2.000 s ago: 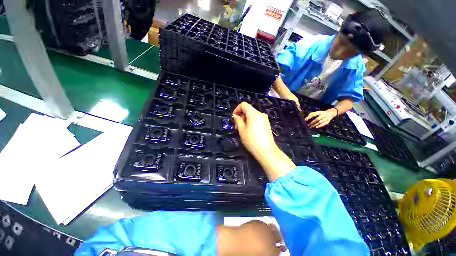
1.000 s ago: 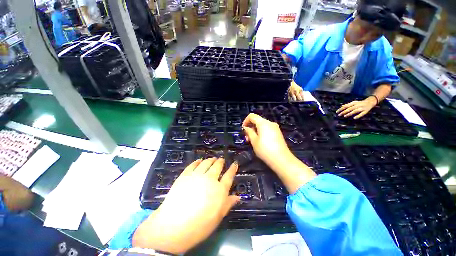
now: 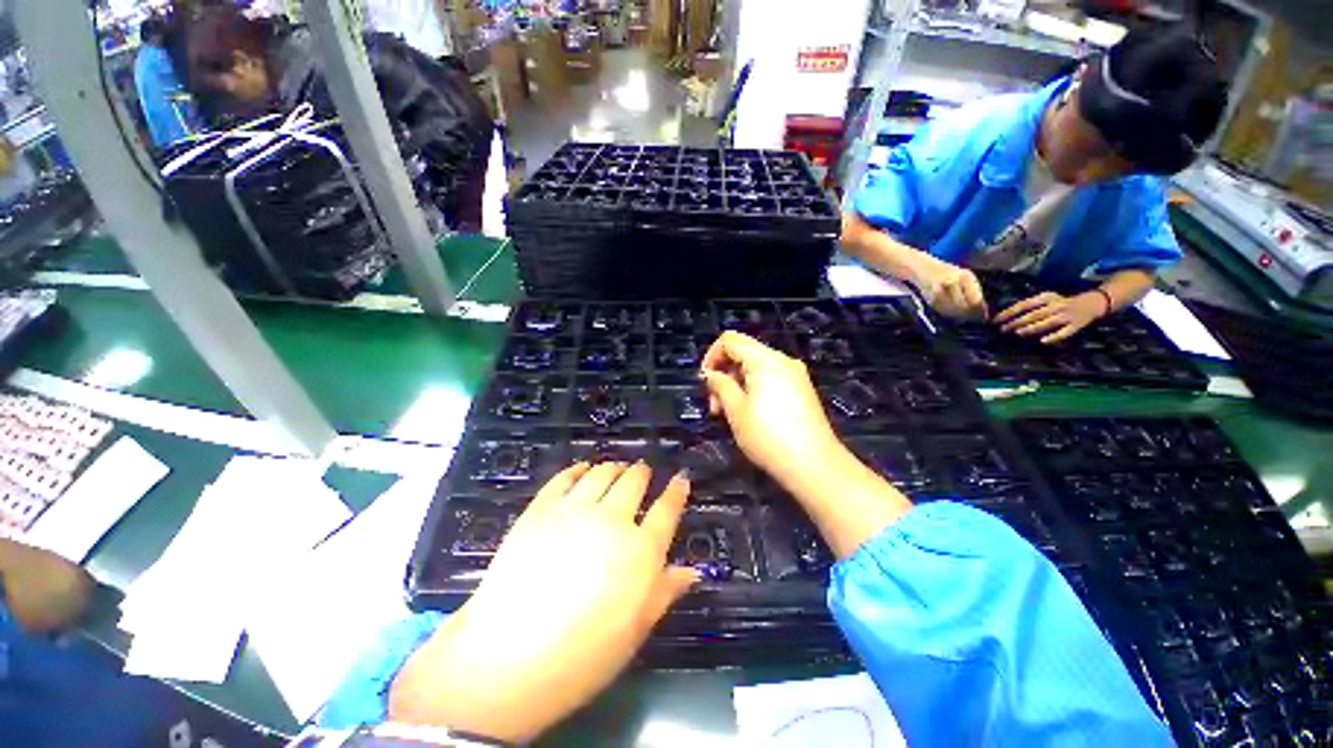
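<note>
A glossy black blister tray (image 3: 483, 471) tops a stack in front of me; its square pockets hold small black components (image 3: 507, 462). My left hand (image 3: 563, 599) lies palm down on the tray's near left part, fingers apart, with nothing seen in it. My right hand (image 3: 760, 409) is over the middle of the tray, its thumb and forefinger pinched together just above a pocket. Whether a tiny piece is between those fingertips is too small to tell. The hand hides the pockets under it.
A second tray stack (image 3: 673, 256) stands behind. More trays (image 3: 1170, 512) lie at right. Loose white sheets (image 3: 219, 563) lie at left by a grey upright (image 3: 205, 249). A worker in a blue smock (image 3: 950, 183) sits across, hands on a tray. Another person's hand shows at far left.
Over two seconds, my left hand has come up from the near edge onto the tray. My right hand stays pinched over the middle pockets. The worker across has moved a hand onto their tray.
</note>
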